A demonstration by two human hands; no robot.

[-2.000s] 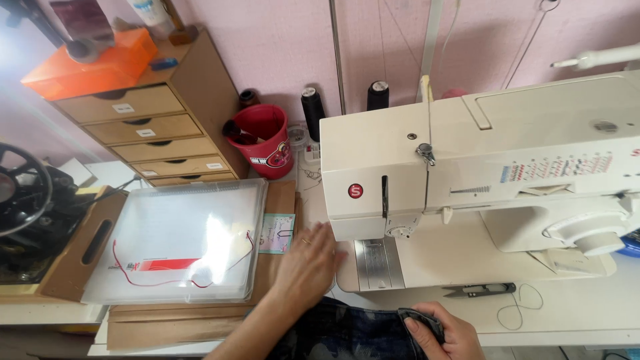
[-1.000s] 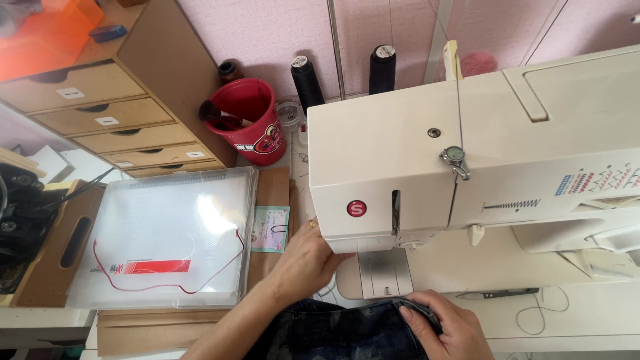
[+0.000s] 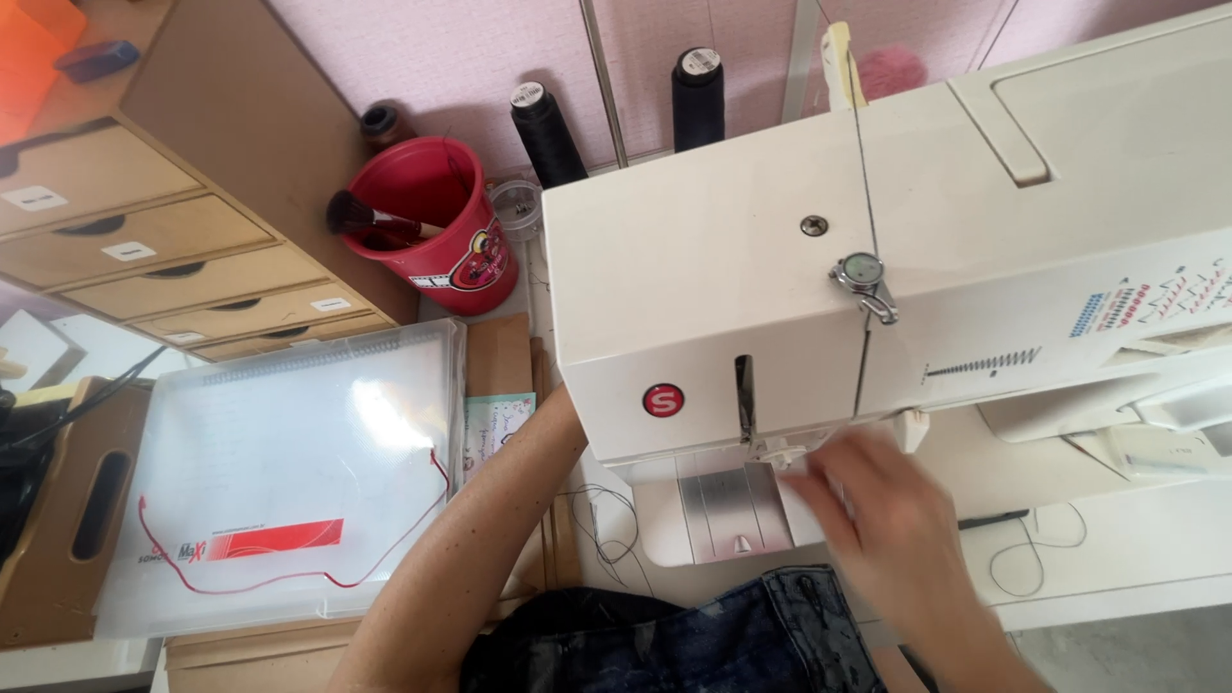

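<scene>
A white sewing machine [image 3: 712,289] fills the right half of the view, with a dark thread running down its front. My left forearm reaches up behind the machine's left end, which hides the hand. Beside the needle area, my right hand [image 3: 876,520] is at the white part under the machine head, blurred, so its grip is unclear. Below the metal needle plate [image 3: 731,510] lies a dark blue denim garment [image 3: 664,640] with a waistband, and neither visible arm part shows a hold on it. A loose dark thread [image 3: 606,529] curls left of the plate.
Left stand a cardboard drawer unit [image 3: 260,144], a red cup [image 3: 433,250] with a brush, and a clear plastic folder [image 3: 279,481] with a red cord. Thread cones [image 3: 549,135] stand behind the machine. Thread snips [image 3: 996,520] lie at the right.
My right hand has let go of the denim and moved up to the needle area. My left hand has gone out of sight behind the machine's left end. The garment lies lower, away from the plate.
</scene>
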